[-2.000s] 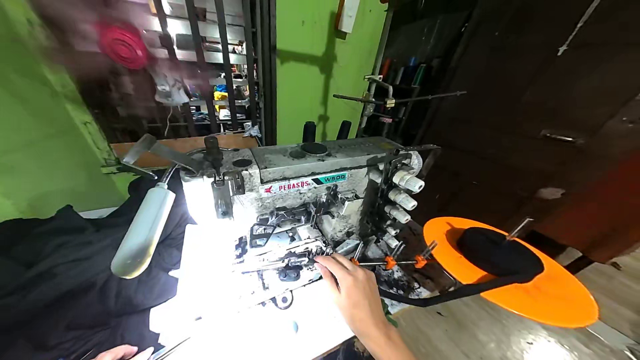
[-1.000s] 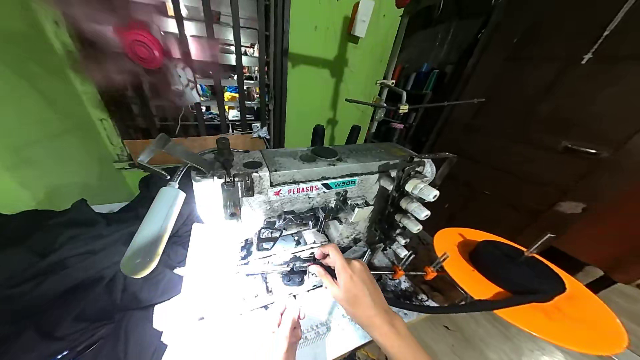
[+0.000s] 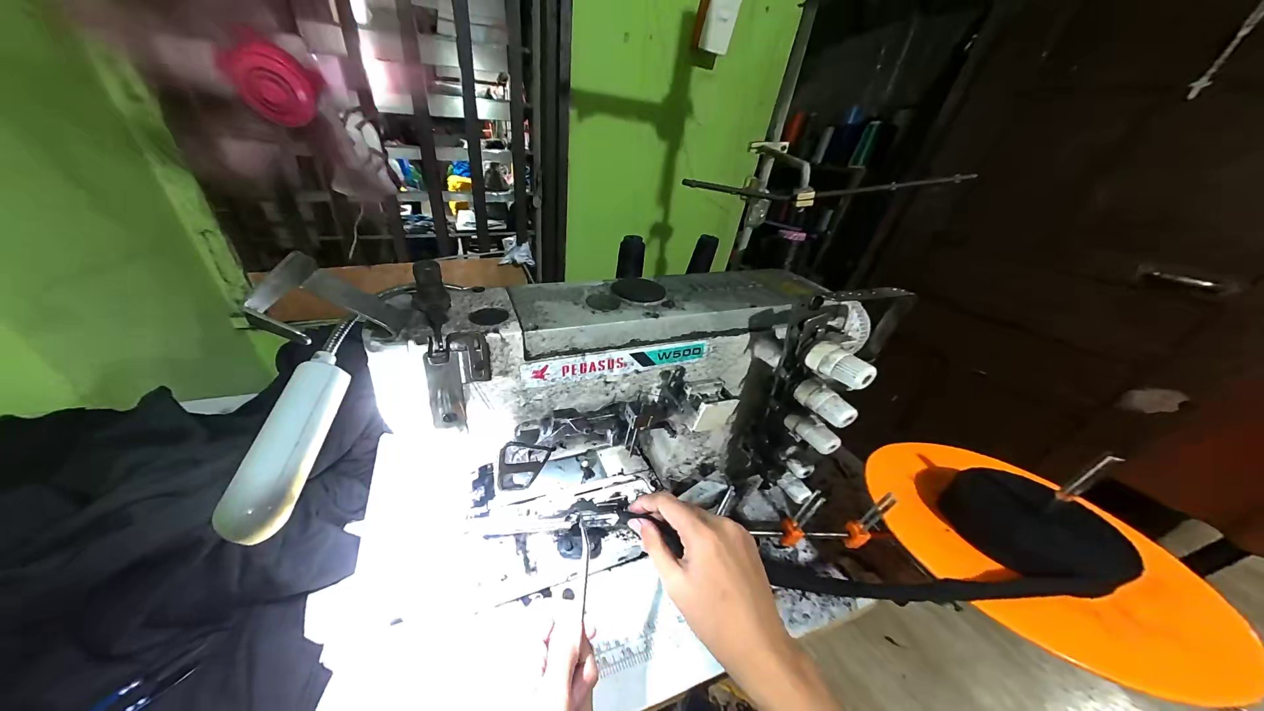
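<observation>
A Pegasus W500 coverstitch sewing machine (image 3: 632,336) fills the middle of the view. My right hand (image 3: 706,568) pinches the end of a black fabric strip (image 3: 889,590) at the machine's front. From there the strip runs right to a black roll (image 3: 1037,523) on an orange disc (image 3: 1175,632). My left hand (image 3: 571,657), low in the view, holds a thin metal tool (image 3: 585,578), probably tweezers. Its upper end reaches the binder parts (image 3: 583,518) just left of my right fingertips. Glare hides part of the left hand.
A long white lamp (image 3: 286,449) glares over the bed's left side. Black fabric (image 3: 148,533) is heaped at left. White tension knobs (image 3: 829,400) jut out at the machine's right. A thread stand (image 3: 790,188) rises behind, near a barred window (image 3: 444,128).
My left hand, at the bottom left edge two seconds ago, has come to the machine's front with the thin tool. My right hand has stayed by the binder parts.
</observation>
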